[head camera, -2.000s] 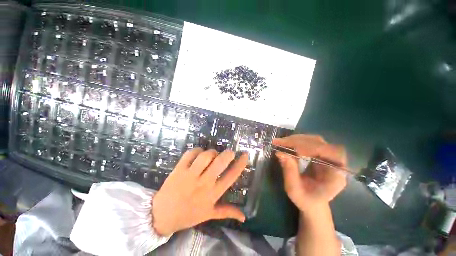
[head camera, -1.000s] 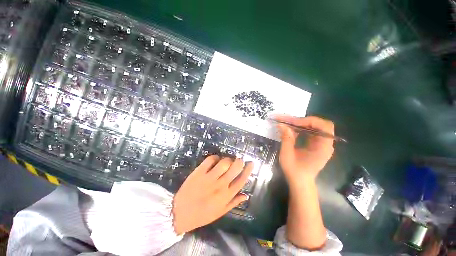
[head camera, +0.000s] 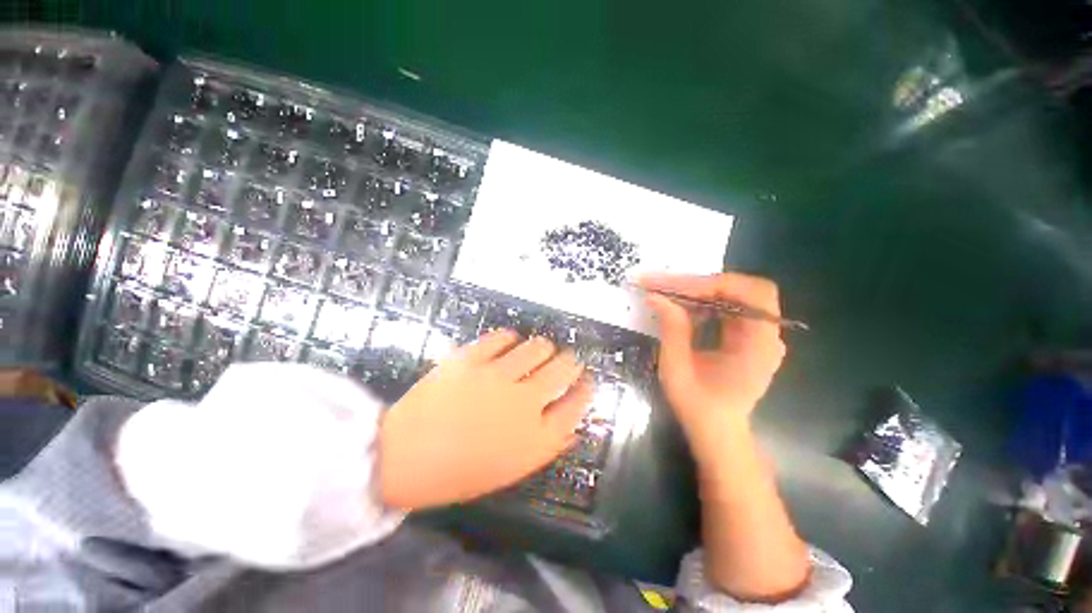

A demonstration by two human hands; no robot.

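Note:
A clear blister tray (head camera: 275, 228) holds rows of small dark components in its pockets. A white sheet (head camera: 521, 192) lies over its upper right part. Tiny dark parts (head camera: 589, 252) are heaped on the sheet. My right hand (head camera: 722, 335) holds thin tweezers (head camera: 748, 313) like a pen, the tip at the lower right edge of the heap. Whether the tip grips a part is too small to tell. My left hand (head camera: 485, 419) lies palm down on the tray's lower right part, fingers slightly spread; what is under it is hidden.
A second stack of blister trays (head camera: 48, 204) stands at the left. A small shiny plastic bag (head camera: 910, 457) lies on the green bench (head camera: 826, 407) at the right. A blue thing (head camera: 1060, 419) and a metallic cylinder (head camera: 1051, 553) are at the right edge. Clear plastic lies at the upper right.
My right hand has moved the tweezers from the tray's right end up to the heap on the sheet. My left hand stays on the tray. The camera view has shifted, showing more at the left.

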